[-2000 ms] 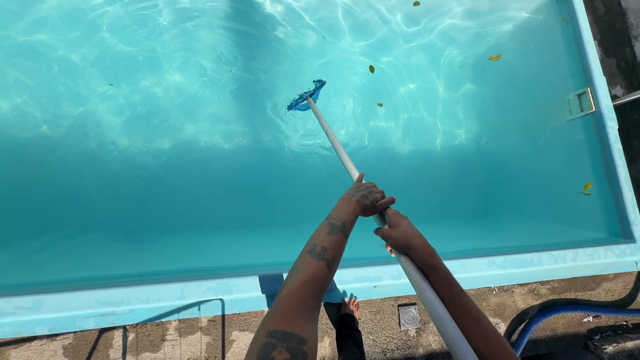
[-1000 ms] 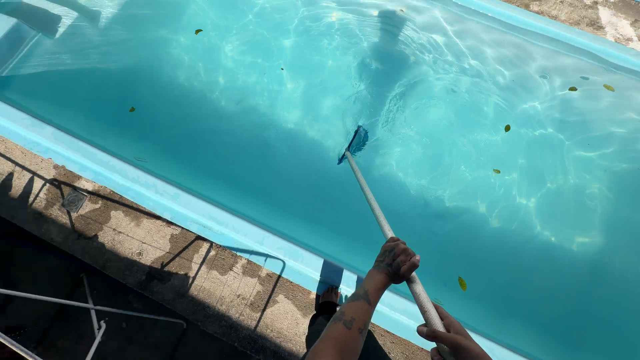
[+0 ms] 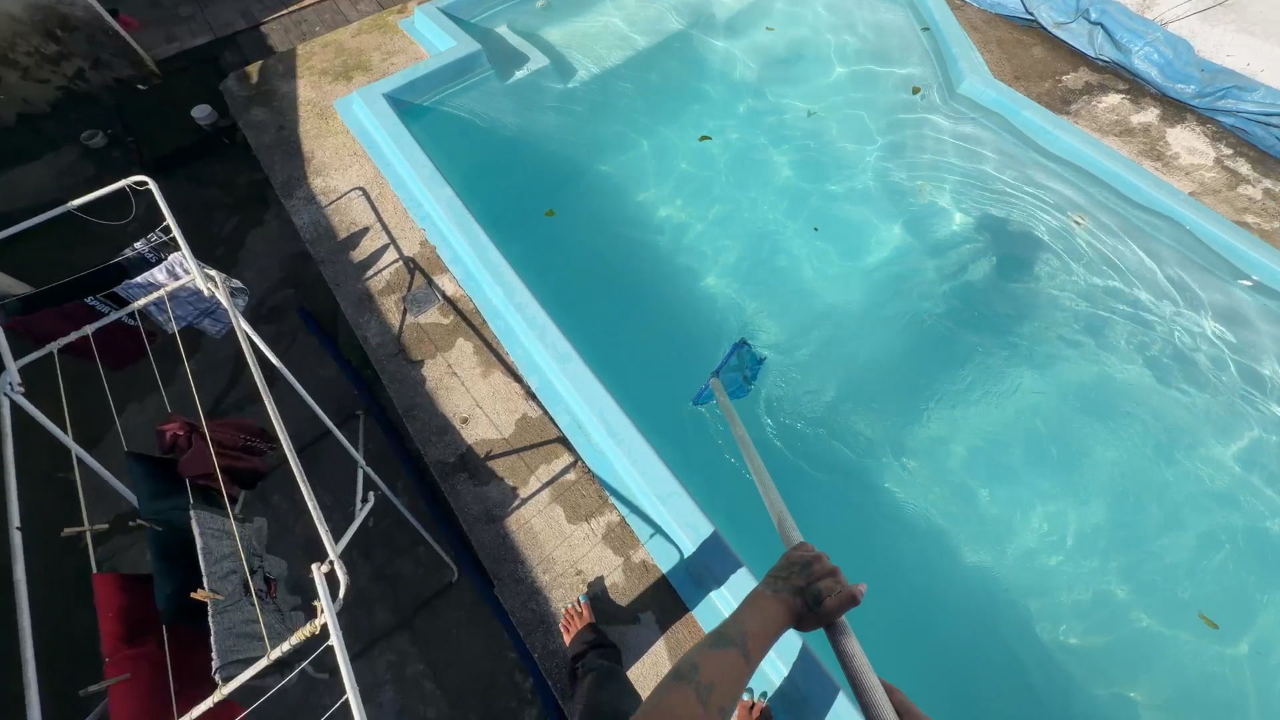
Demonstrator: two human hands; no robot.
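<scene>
A blue leaf skimmer net (image 3: 738, 372) lies at the water's surface, on the far end of a long ribbed pale pole (image 3: 762, 470). My left hand (image 3: 812, 588) is closed around the pole above the pool's near edge. Lower on the pole, at the bottom of the view, my right hand (image 3: 900, 703) shows only in part, against the shaft. Leaves float apart from the net, among them a dark one (image 3: 705, 138) and a yellowish one (image 3: 1208, 621).
The pool's light blue rim (image 3: 560, 370) runs along a narrow concrete walkway (image 3: 470, 400), where my feet stand. At the left is a white drying rack (image 3: 270, 400) with clothes. A blue tarp (image 3: 1130, 50) lies beyond the far rim.
The view has swung far to the left, bringing in the drying rack. Both hands stay on the pole, and the net has moved along the pool with it.
</scene>
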